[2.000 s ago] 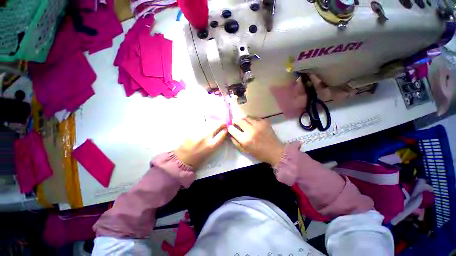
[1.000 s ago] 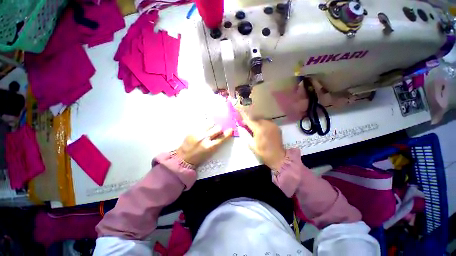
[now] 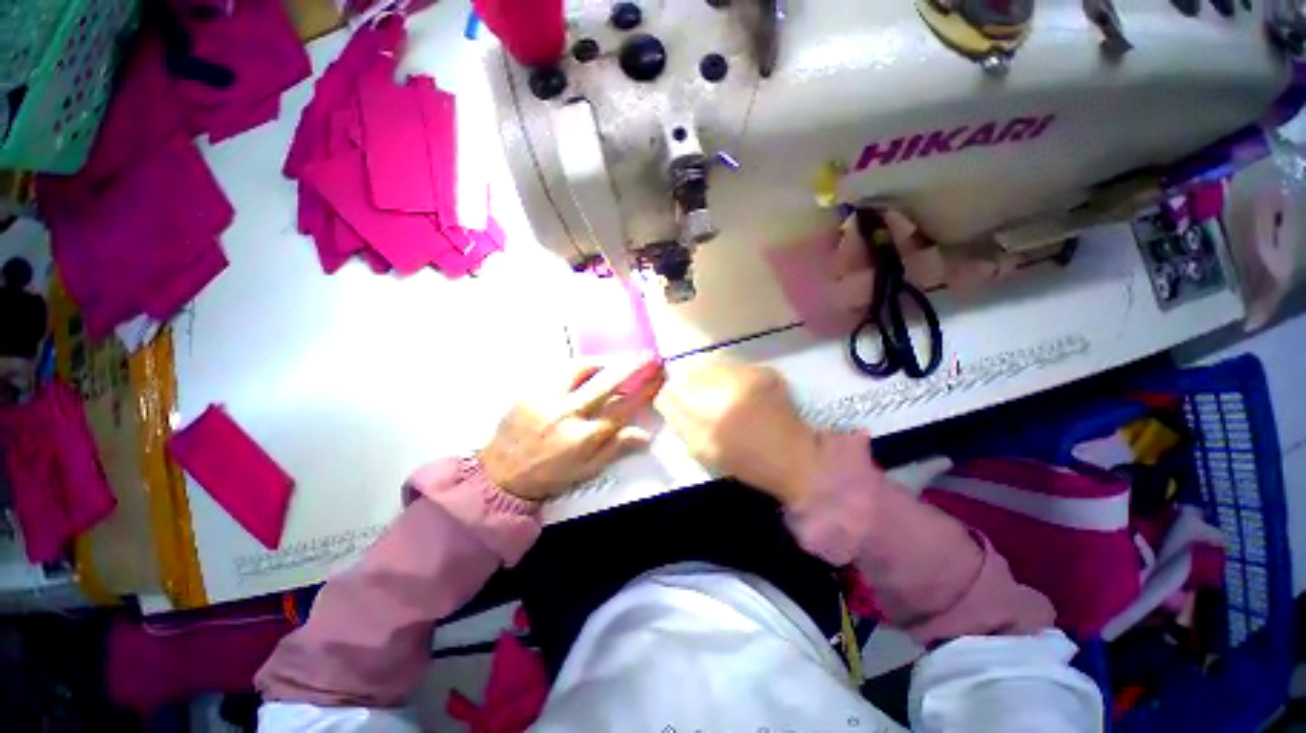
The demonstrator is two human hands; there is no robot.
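A small magenta piece [image 3: 619, 327], washed pale by the lamp, lies under the needle area of the off-white HIKARI sewing machine [image 3: 859, 115]. My left hand [image 3: 566, 437] lies on the table with its fingertips on the near edge of the piece. My right hand [image 3: 733, 415] is beside it, blurred, with fingers curled at the piece's near right corner; whether it grips the piece cannot be told. The presser foot [image 3: 609, 267] is only partly visible in glare. A heap of small magenta pieces [image 3: 394, 172] lies left of the machine head.
Black-handled scissors [image 3: 895, 329] lie by the machine bed. A single magenta piece [image 3: 232, 476] lies at the left, near brown cardboard with tape [image 3: 175, 473]. Larger magenta panels [image 3: 136, 236] and a green basket [image 3: 57, 72] are top left. A blue crate [image 3: 1243, 501] holds fabric below right.
The piece has turned and now lies flatter beneath the needle area. My left fingers have spread on its near edge. My right hand has curled in closer. The whole view has shifted slightly.
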